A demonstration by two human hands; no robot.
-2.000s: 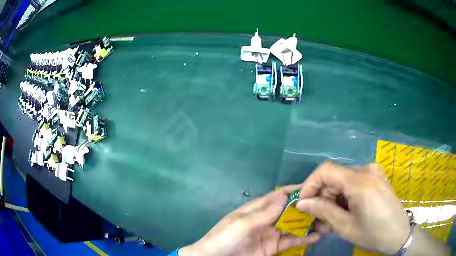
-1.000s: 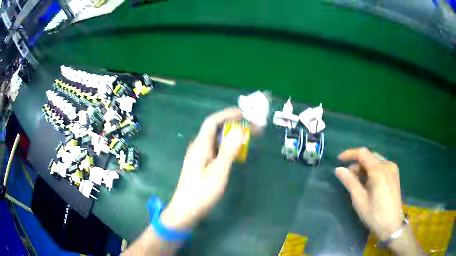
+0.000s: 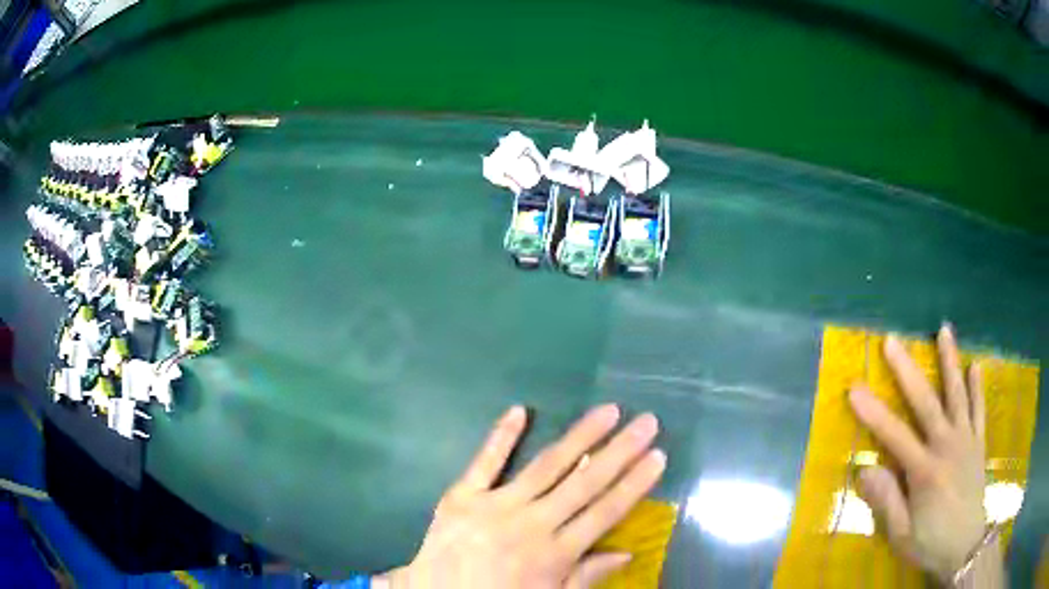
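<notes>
My left hand (image 3: 541, 506) lies open with fingers spread at the bottom centre, partly over a small yellow-orange adhesive piece (image 3: 646, 538). A small yellow bit shows on a fingertip. My right hand (image 3: 938, 460) is open on the large yellow-orange adhesive sheet (image 3: 845, 403) at the right. Three circuit board assemblies stand side by side beyond the hands: left (image 3: 530, 230), middle (image 3: 586, 239) and right (image 3: 641, 236). White plug ends (image 3: 633, 159) lie at their far side.
Rows and a heap of waiting units (image 3: 132, 270) lie at the left on a black mat. A glossy clear sheet (image 3: 736, 460) lies between the yellow pieces. A bright green strip (image 3: 518, 69) runs beyond the dark green mat (image 3: 345, 380).
A third assembly, carried by my left hand a second ago, now stands left of the other two. Both hands have come back nearer me, the right one onto the yellow sheet.
</notes>
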